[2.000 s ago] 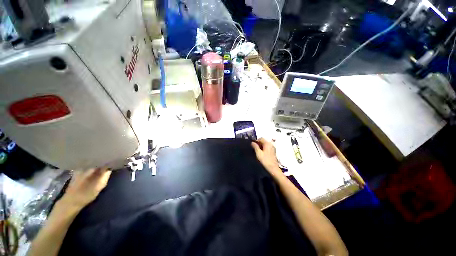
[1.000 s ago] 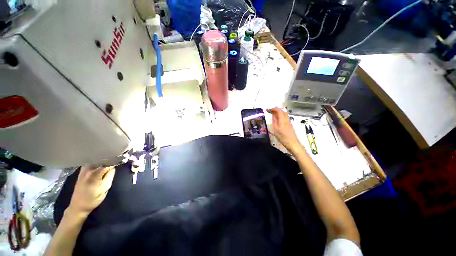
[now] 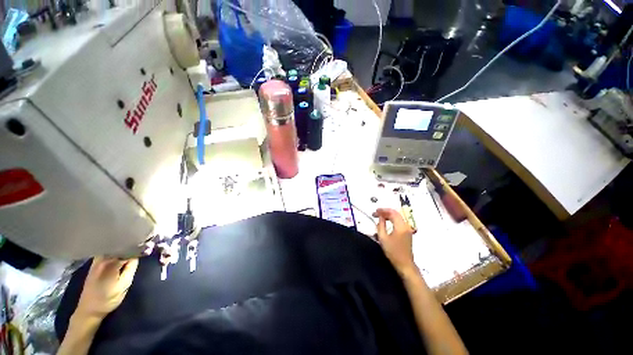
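A large black garment [image 3: 277,277] lies across the machine bed and hangs toward me. The off-white SunSir machine head [image 3: 90,139] stands at the left, with two small silvery presser feet [image 3: 178,258] on the cloth. My left hand [image 3: 107,283] is at the garment's left edge beside the presser feet, fingers curled; its fingertips are partly hidden by the machine head. A lit smartphone [image 3: 335,200] lies behind the garment's far edge. My right hand [image 3: 395,236] is just right of the phone, off the garment, fingers bent, with no thing visible in it.
A pink flask [image 3: 280,132] and dark thread cones [image 3: 310,125] stand behind the phone. A grey control panel [image 3: 415,139] stands at the right, with yellow-green snips [image 3: 407,211] before it. Red-yellow-handled scissors [image 3: 10,334] are at far left. The table's wooden edge [image 3: 479,229] bounds the right side.
My right hand left the garment's far edge near the phone and moved right. The phone's screen now shows a different picture. My left hand stays beside the presser feet.
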